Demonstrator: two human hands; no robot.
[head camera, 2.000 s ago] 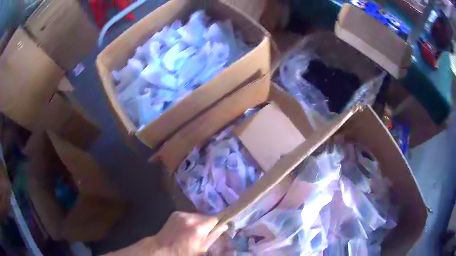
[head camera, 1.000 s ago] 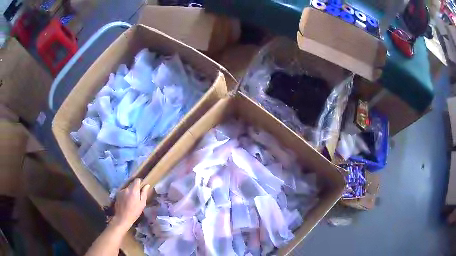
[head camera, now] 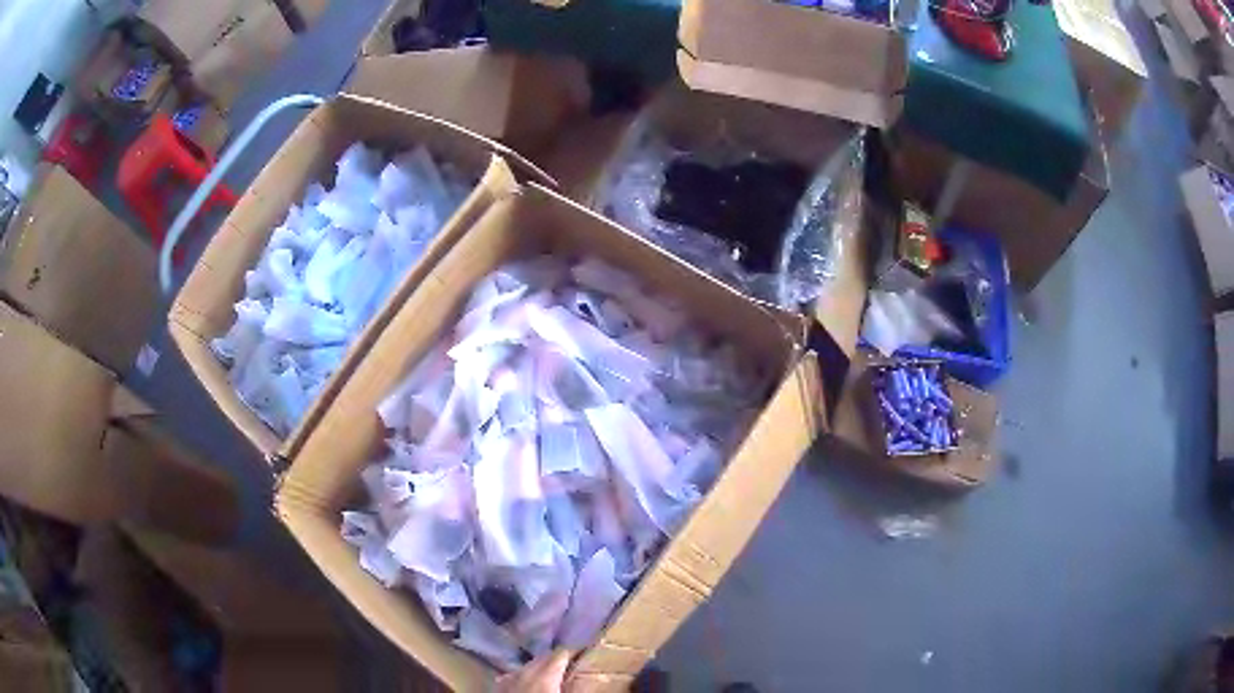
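A large open brown carton (head camera: 711, 542) stands in front of me, filled with white and pinkish bagged items (head camera: 514, 447). A second open carton (head camera: 223, 291) with bluish-white bagged items (head camera: 338, 257) stands against its far left side. One hand (head camera: 537, 674) is at the near rim of the front carton, cut off by the bottom edge. Only a few fingers show, at the rim; I take it for my left hand. My right hand is not in view.
A pale tube handle (head camera: 217, 163) rises behind the left carton, near a red stool (head camera: 163, 169). A lined carton of black parts (head camera: 738, 210) stands behind. A blue crate (head camera: 995, 305) and small carton of blue-purple pieces (head camera: 920, 413) are right. Brown cartons (head camera: 68, 257) stand left.
The front carton first covered a lower carton, then came to stand beside the left carton. The hand has moved from the seam between the two cartons to the front carton's near rim.
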